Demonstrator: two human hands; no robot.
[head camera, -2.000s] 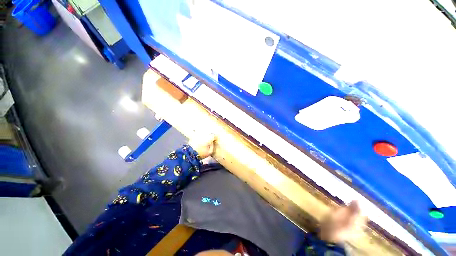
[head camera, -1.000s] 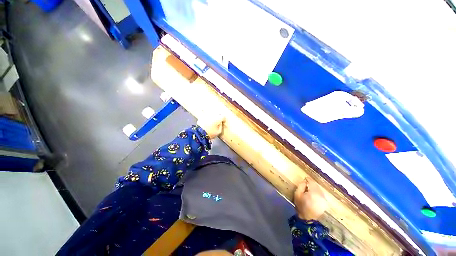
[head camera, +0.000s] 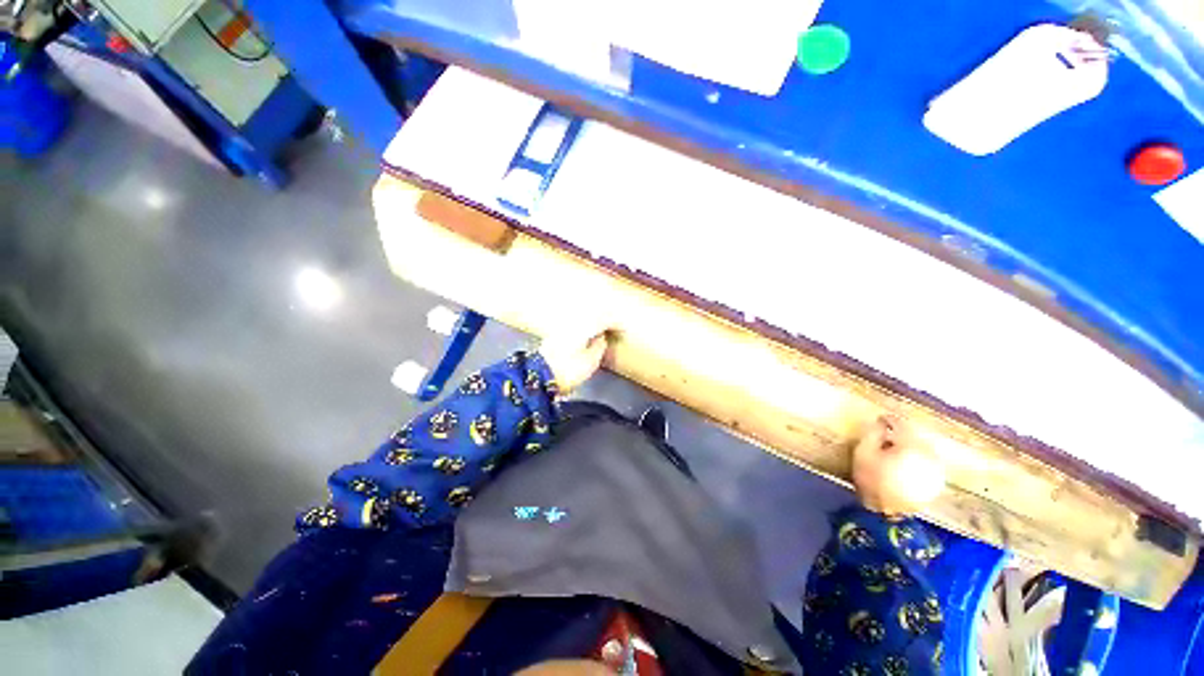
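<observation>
My left hand (head camera: 576, 359) grips the near edge of the wooden front rail (head camera: 739, 383), left of the middle. My right hand (head camera: 898, 465) grips the same rail further right, its fingers curled over the edge. Behind the rail lies the white cutting board (head camera: 819, 291) with a dark, ragged front edge. A blue cutting die (head camera: 541, 159) with pale openings lies on the board near its left end. Parts of both hands are washed out by glare.
The blue press beam (head camera: 739, 139) stands over the board, with a green button (head camera: 823, 49), a red button (head camera: 1157, 164) and papers. A blue bucket (head camera: 978, 610) with pale strips is below the rail at right. Another blue bin (head camera: 32, 111) stands far left.
The right hand has moved left along the rail since the earliest frame, then stayed gripping. The view has shifted; more of the board, the die and the strip bucket now show.
</observation>
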